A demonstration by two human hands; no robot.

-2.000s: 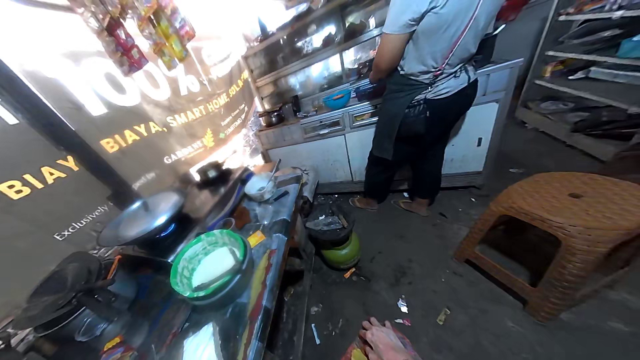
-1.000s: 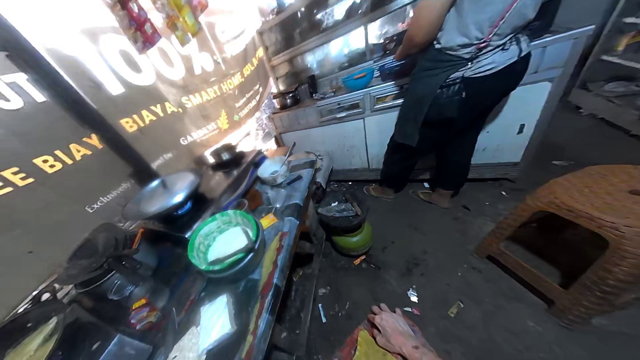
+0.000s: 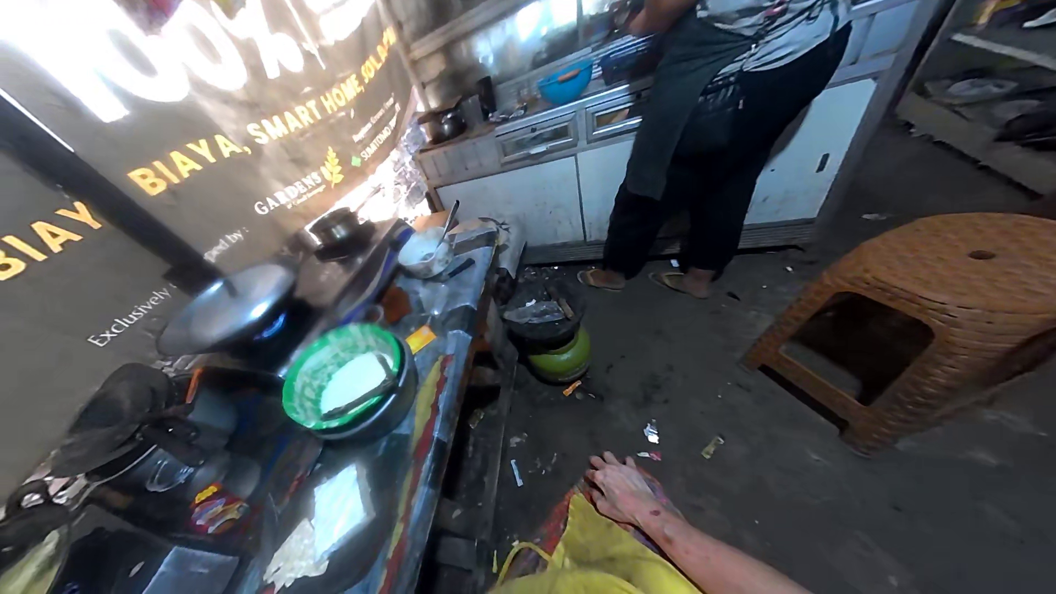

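My right hand rests on my lap, on the patterned cloth beside a yellow cloth; whether it grips the cloth cannot be told. My left hand is out of view. On the low table to the left, a green basin holds white stuff and a dark utensil, inside a darker pot. Behind it a wok with a metal lid sits over a blue flame. A white bowl with a spoon stands at the table's far end.
A small green gas cylinder stands on the floor beside the table. A brown woven-pattern plastic stool is at the right. A person stands at the white cabinet, near a blue bowl. Litter lies on the floor.
More of my right forearm and the yellow cloth shows than two seconds ago. The view has shifted somewhat. The person still stands at the cabinet.
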